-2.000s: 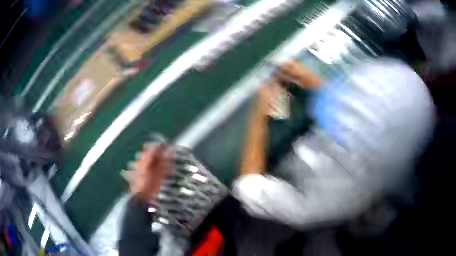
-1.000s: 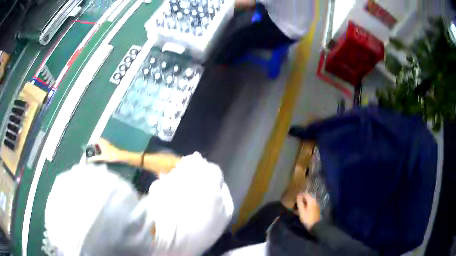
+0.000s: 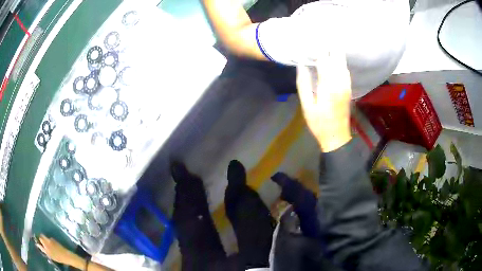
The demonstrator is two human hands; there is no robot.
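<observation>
My right hand (image 3: pixel 327 108) reaches up from the lower right in a dark grey sleeve. It is pale from glare, with its fingers apart, and nothing shows in it. Its fingertips overlap the back of a person in a white top (image 3: pixel 364 32); I cannot tell whether they touch. My left hand is not in view. A large white tray (image 3: pixel 182 79) at the upper left holds many black-ringed round units, such as this one (image 3: pixel 118 141). A clear tray (image 3: pixel 50 204) with more round units lies below it.
A green bench (image 3: pixel 68 26) with white rails curves along the left. Another worker's hand (image 3: pixel 58 251) is at the lower left. A blue stool (image 3: pixel 142 222) stands by the bench. A red crate (image 3: pixel 401 114) and a plant (image 3: pixel 438 211) are at the right.
The view has moved to the large white tray, now nearer. My right hand has risen from the lower right to beside the white-clad person. The perforated metal piece seen earliest is out of view.
</observation>
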